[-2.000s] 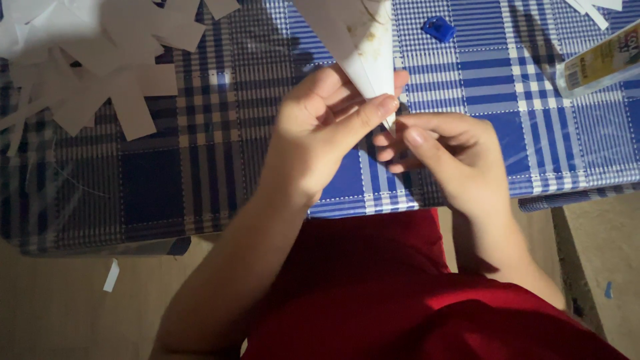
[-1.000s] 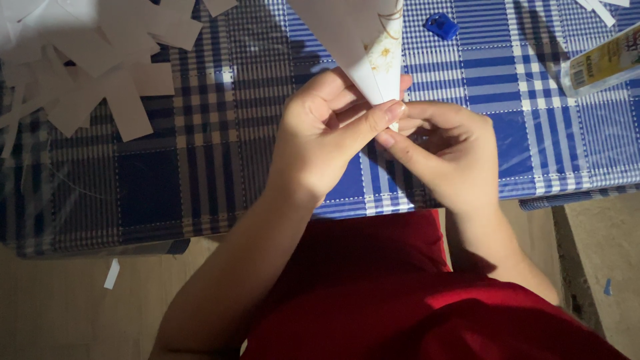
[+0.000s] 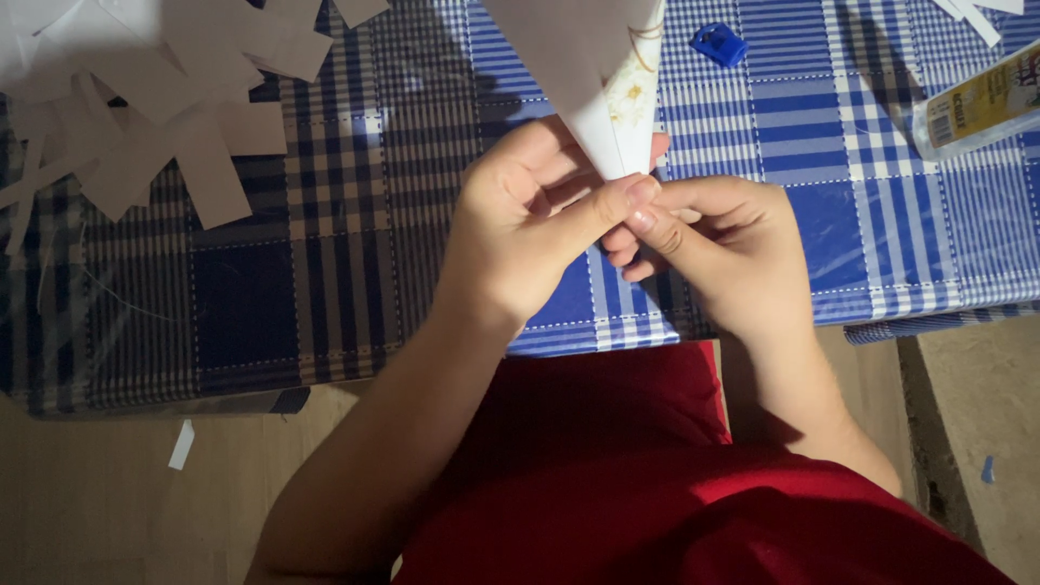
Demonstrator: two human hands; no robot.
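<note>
A white paper cone (image 3: 601,89) with a gold floral print points its narrow end down toward me, above the table near its front edge. My left hand (image 3: 540,211) wraps the cone's lower part, thumb in front and fingers behind. The thumb and index finger of my right hand (image 3: 715,244) pinch at the tip, touching my left thumb. The fingertips cover the tip itself. The cone's wide end runs out of view at the top.
Cut white paper pieces (image 3: 203,154) lie piled at the left on the blue checked tablecloth (image 3: 341,309). A small blue plastic object (image 3: 718,45) sits beyond the right hand. A clear bottle with a yellow label (image 3: 979,101) lies at the right, below white paper strips (image 3: 971,16).
The fingers of my right hand have closed in on the cone's tip, which showed two seconds ago. The cone has turned a little, so more of its gold print shows.
</note>
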